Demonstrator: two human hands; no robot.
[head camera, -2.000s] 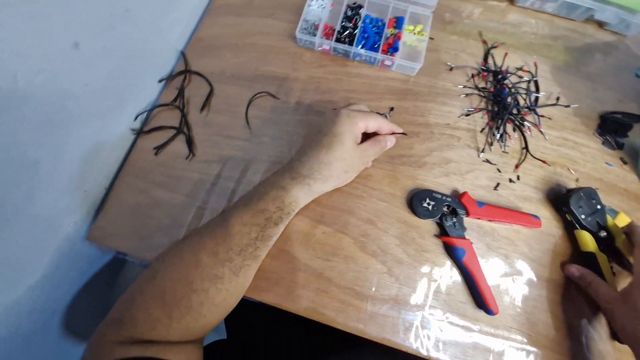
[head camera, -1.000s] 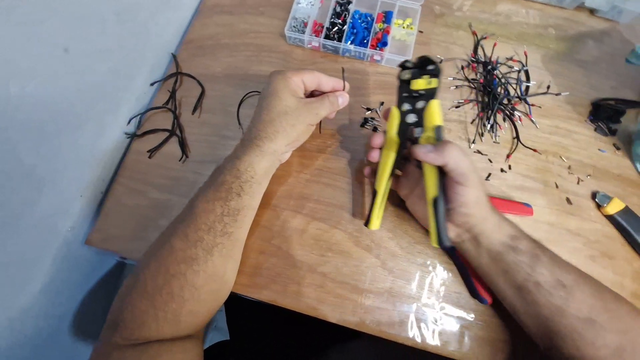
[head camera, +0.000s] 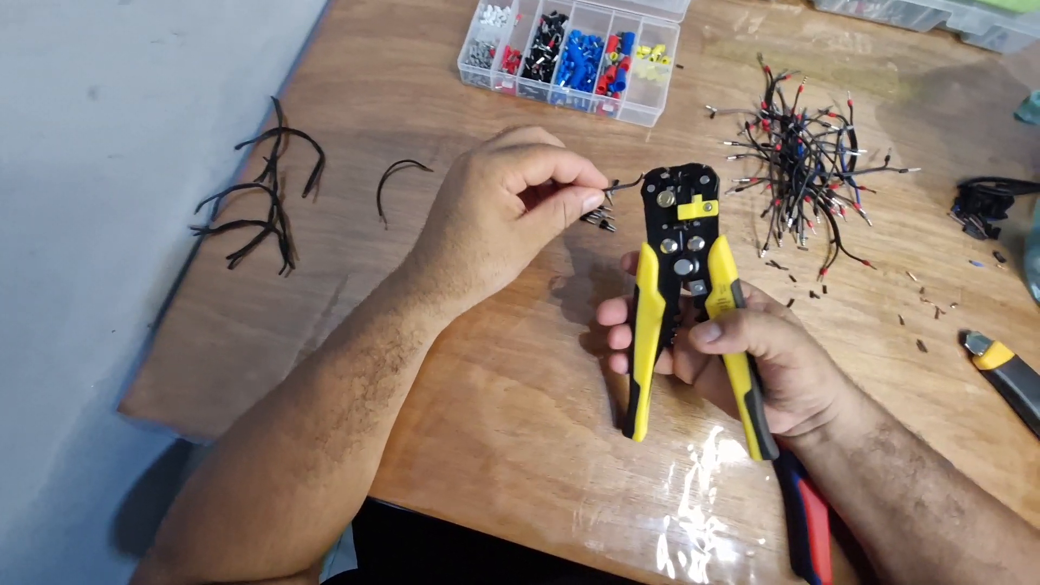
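Note:
Between thumb and forefinger, my left hand (head camera: 520, 207) pinches a short black wire (head camera: 626, 185), whose far end is at the upper left of the stripper's head. Yellow-and-black automatic wire strippers (head camera: 684, 268) stand upright in my right hand (head camera: 756, 349), their handles spread. Just under my left fingertips lie several small black ferrules (head camera: 600, 218). One curved black wire (head camera: 390, 183) rests left of that hand, and a loose group of black wires (head camera: 280, 211) lies farther left. The red-and-blue handle of a crimping tool (head camera: 808, 512) shows below my right wrist; the rest is hidden.
A clear divided box (head camera: 569, 99) of coloured ferrules stands at the back. Right of the strippers is a heap of black wires with ferruled ends (head camera: 800, 162), with small scraps (head camera: 920, 345) in front. A yellow-and-black utility knife (head camera: 1007, 374) lies at the right edge.
My right hand has brought the wire strippers from the right side to the middle. My left hand has turned its wire from upright towards the strippers' head.

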